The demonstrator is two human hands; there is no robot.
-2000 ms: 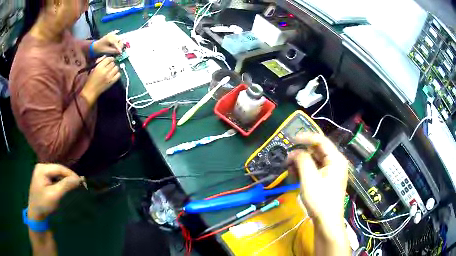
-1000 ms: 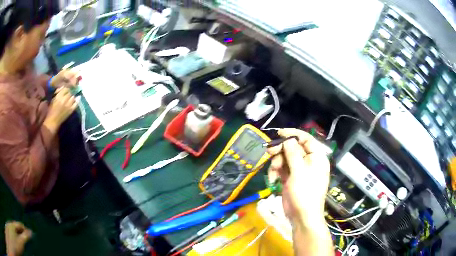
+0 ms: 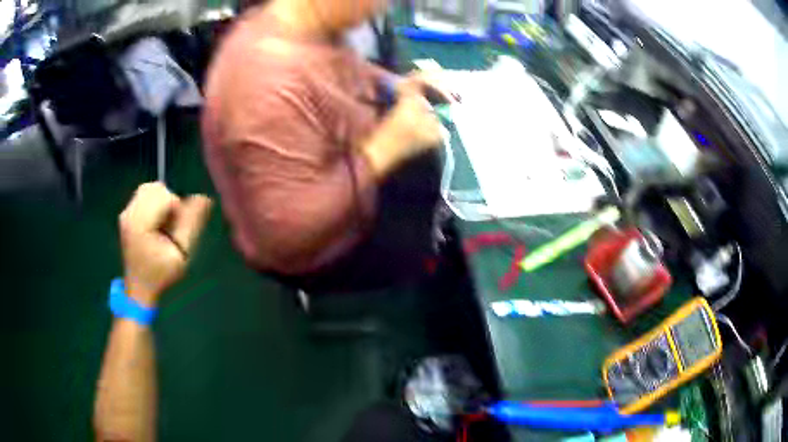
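My left hand (image 3: 160,242), with a blue wristband, is raised at the left over the green floor. Its fingers are curled. A small dark line shows at the fingers, too blurred to tell whether it is a held lead or a shadow. My right hand is out of the picture. The yellow-orange multimeter (image 3: 664,356) lies face up on the green bench at the lower right. A thick blue rod-shaped tool (image 3: 570,416) with a yellow end lies below it, beside a red lead.
A seated coworker (image 3: 285,147) is at upper centre, hands near a white board (image 3: 518,151). A red tray (image 3: 612,298) holds a bottle (image 3: 638,262). A blue-white toothbrush (image 3: 546,307), yellow-green handled brush (image 3: 566,242) and red-handled cutters (image 3: 514,263) lie on the bench. A clear bag-like item (image 3: 436,393) is by the edge.
The view has swung left, shifting the bench right. My left hand has come up from the lower left corner into full view. My right hand, earlier holding a dark lead over the multimeter, has left the picture.
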